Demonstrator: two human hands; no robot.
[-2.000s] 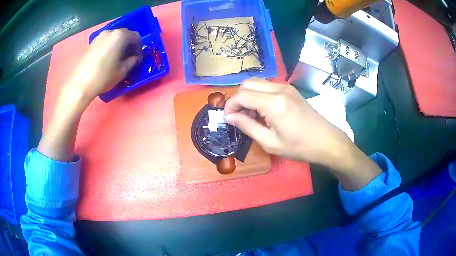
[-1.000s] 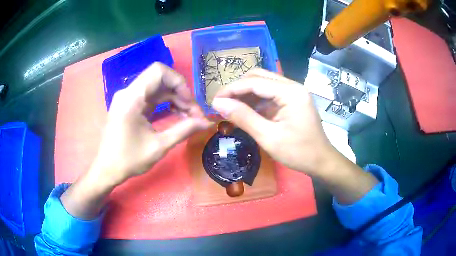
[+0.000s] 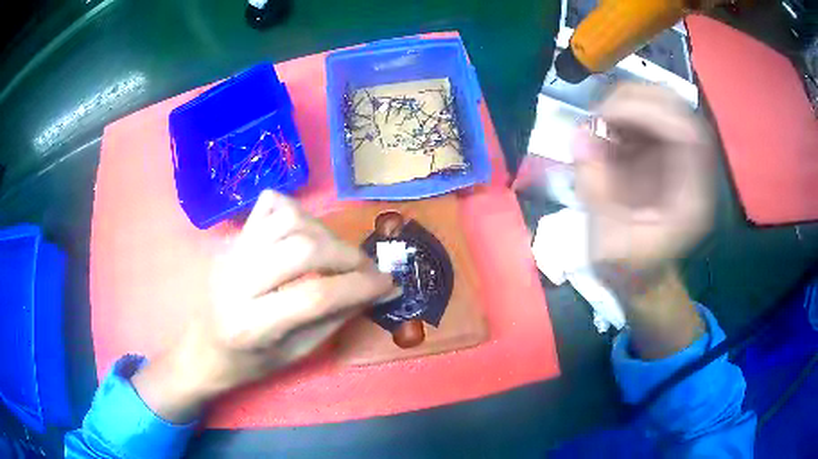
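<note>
The round black housing (image 3: 422, 280) sits in the tan-orange jig board (image 3: 465, 314), between two brown knobs. A white block (image 3: 392, 255) is on the housing's upper left. My left hand (image 3: 291, 291) is over the jig's left side, its fingertips at the housing's left edge; whether they pinch a small part cannot be told. My right hand (image 3: 650, 175) is strongly blurred, over the metal tray (image 3: 552, 134) and below the yellow-orange driver (image 3: 628, 34); its fingers and anything in them cannot be made out.
The dark blue bin (image 3: 193, 170) holds thin red and white wires. The lighter blue bin (image 3: 339, 166) holds thin leaded pieces on cardboard. White paper or cloth (image 3: 565, 255) lies right of the red-pink mat (image 3: 143, 296). A blue side bin (image 3: 36, 314) is at the left edge.
My hands were together above the jig and have parted. My left hand has lowered to the housing; my right hand has moved right to the metal tray. The camera view has shifted slightly.
</note>
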